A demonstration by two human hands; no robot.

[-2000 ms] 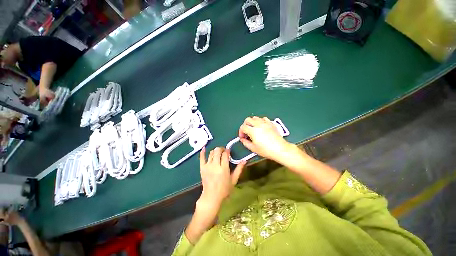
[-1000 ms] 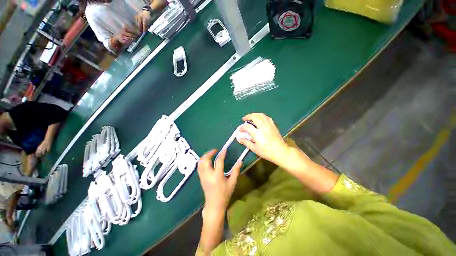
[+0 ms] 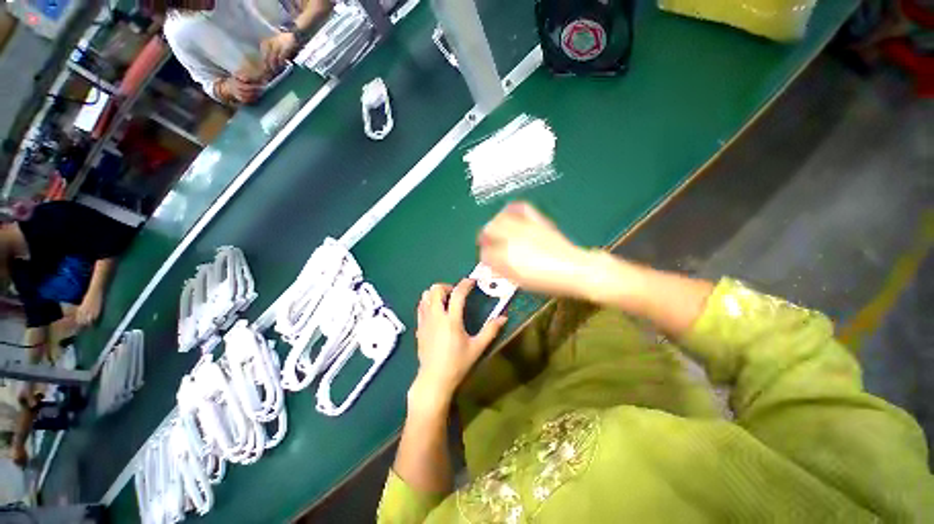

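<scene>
A white plastic frame [image 3: 495, 282] lies near the bench's front edge, its rounded solid end up and right. My left hand [image 3: 444, 333] grips its lower loop between thumb and fingers and hides part of it. My right hand [image 3: 522, 246] is closed, a little blurred, over the frame's upper end; whether it holds a strip cannot be told. A dense pile of white strips [image 3: 511, 158] lies beyond my right hand. Overlapping white frames [image 3: 353, 360] lie in rows to the left of my left hand.
A pale metal rail [image 3: 407, 185] with an upright post [image 3: 470, 51] crosses the green bench. Beyond it lie a single frame [image 3: 377, 108] and a group of frames [image 3: 216, 298]. A black fan unit [image 3: 584, 39] and yellow bag [image 3: 746, 14] stand far right. People work opposite.
My right hand has closed up and turned over the frame's upper end. My left hand still holds the loop, shifted slightly. The camera view swung earlier, so the bench appears more tilted.
</scene>
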